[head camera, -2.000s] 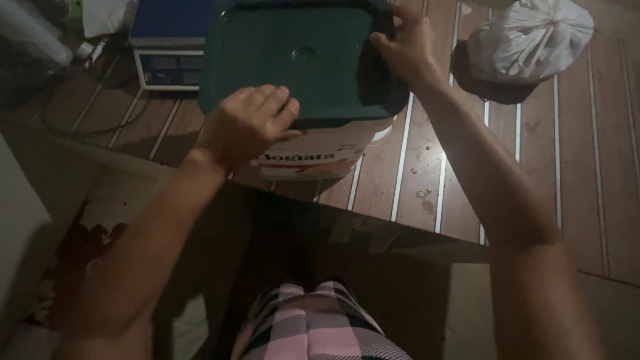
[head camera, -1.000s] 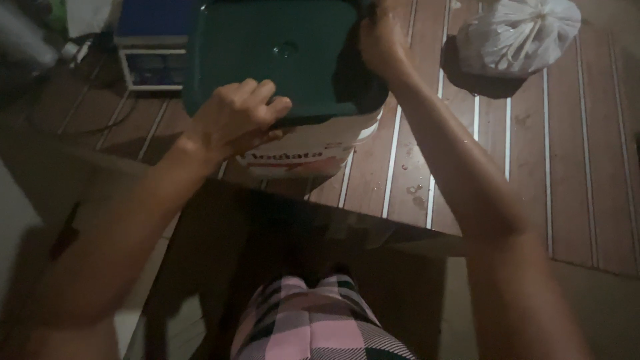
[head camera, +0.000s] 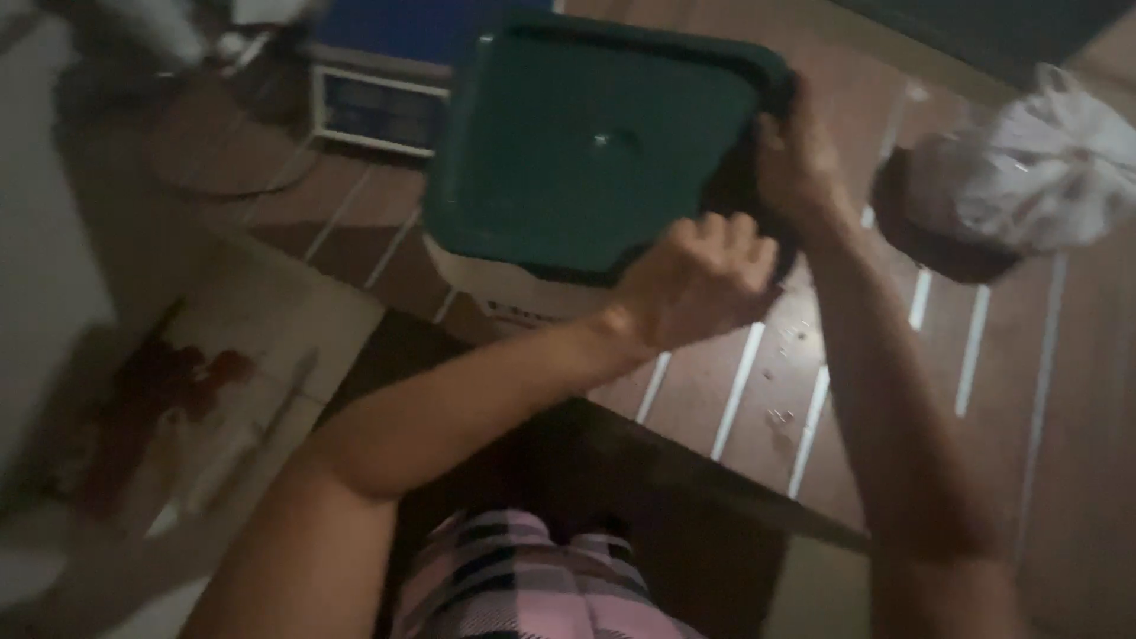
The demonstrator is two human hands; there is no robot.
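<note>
A pale plastic tub with printed writing stands on the slatted table, covered by a square dark green lid. Curled at the lid's near right corner is my left hand, its fingertips hidden at the rim. On the lid's right edge lies my right hand, fingers along the rim and partly in shadow. The lid sits over the tub; whether its edge is raised anywhere cannot be told in the dim, blurred view.
To the right, a knotted white plastic bag rests on the slatted table. A blue-and-white box stands behind the tub at the left. Clear plastic items lie at the far left, beside a thin cable. The table's front edge runs before my lap.
My left hand has moved right along the lid's near edge, from its left part to the near right corner. My right hand stays at the right edge. The view has shifted and turned.
</note>
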